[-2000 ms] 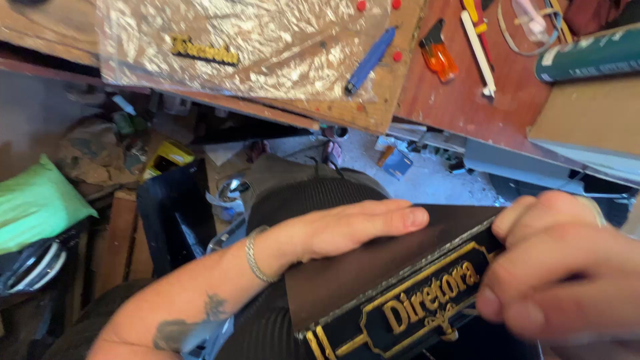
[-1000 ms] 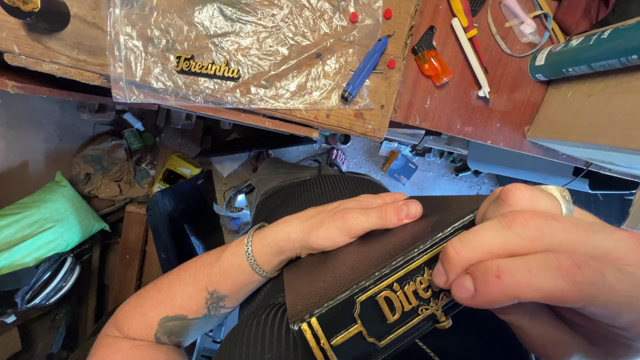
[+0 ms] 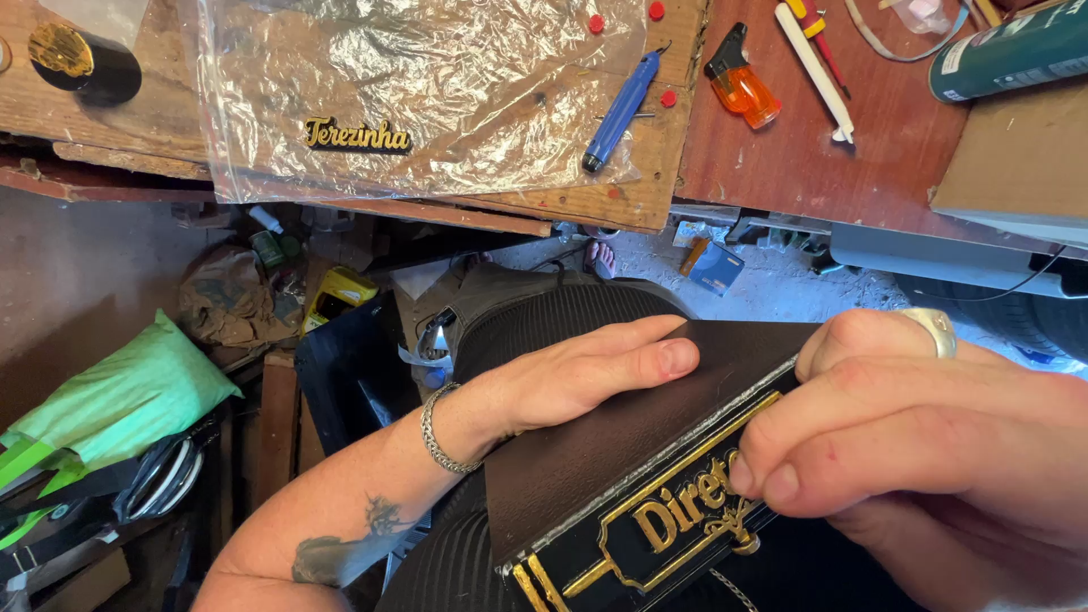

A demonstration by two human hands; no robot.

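Note:
A dark brown, leather-like panel [image 3: 629, 425] with a black edge strip bearing raised gold lettering and gold border lines [image 3: 680, 518] rests over my lap, tilted. My left hand [image 3: 586, 374] lies along its far side, thumb flat on the brown face; its other fingers are mostly hidden. My right hand [image 3: 884, 425] is at the right end, fingertips pinched together against the gold letters and covering the last ones. Whether a small piece is between those fingertips cannot be seen. A small gold knob-like ornament [image 3: 745, 542] sticks out below the lettering.
On the wooden bench lie a plastic bag [image 3: 476, 93] with a gold-and-black lettered piece [image 3: 357, 136], a blue pen-shaped tool [image 3: 623, 110] and a black cylinder [image 3: 89, 66]. To the right are an orange torch lighter [image 3: 744, 89], a white stick [image 3: 812, 68], a green can [image 3: 1011, 51] and a cardboard box [image 3: 1020, 153].
My right hand has shifted from the strip's right end onto the gold letters, covering the last ones. My left hand stays on the brown panel.

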